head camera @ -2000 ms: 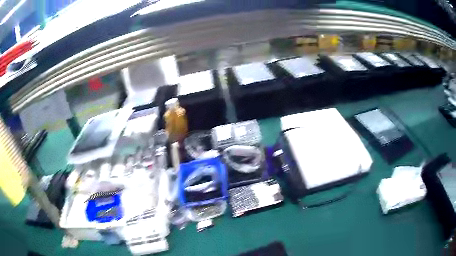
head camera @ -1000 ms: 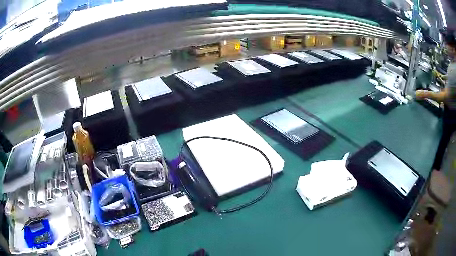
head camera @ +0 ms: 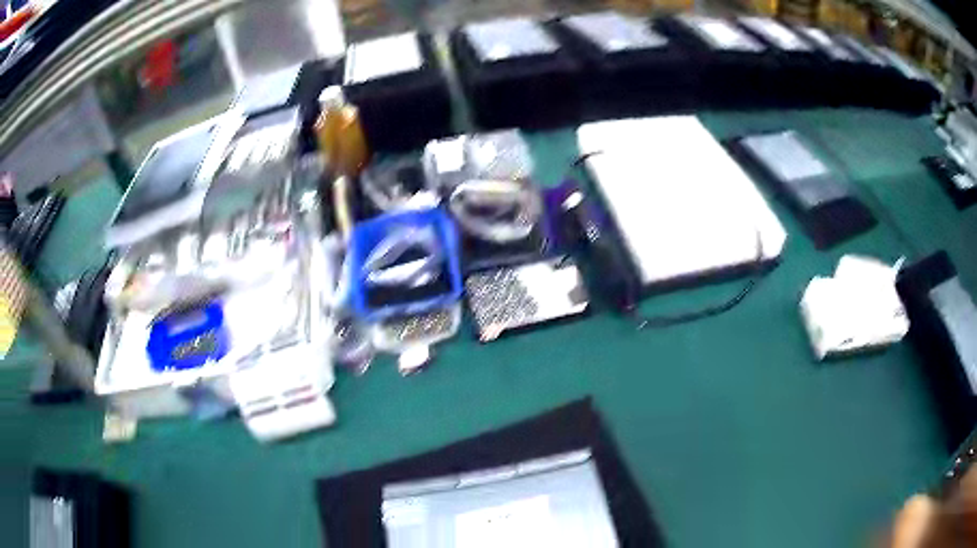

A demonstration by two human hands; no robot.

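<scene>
A silver laptop (head camera: 498, 508) lies shut on a black foam mat (head camera: 450, 452) at the bottom centre, cut off by the lower edge. A pale rectangle shows on its surface. A blurred, skin-toned shape at the bottom right corner looks like my right hand (head camera: 934, 524). It is cut off by the edge, well to the right of the laptop, and its fingers cannot be made out. My left hand is out of the picture. The electric screwdriver (head camera: 605, 252) rests on a purple cloth (head camera: 561, 210) beside the white foam block (head camera: 686, 198).
A white parts box (head camera: 268, 321), blue parts bin (head camera: 354, 268), screw tray (head camera: 525, 300) and amber bottle (head camera: 341, 139) stand at left and centre. A white block-like item (head camera: 855, 310) and laptops on black pads are at right. More laptops (head camera: 509, 39) line the back.
The view has swung left and down since one second ago. The silver laptop on its mat and the skin-toned shape at bottom right have come into view. The bench items appear in the same arrangement.
</scene>
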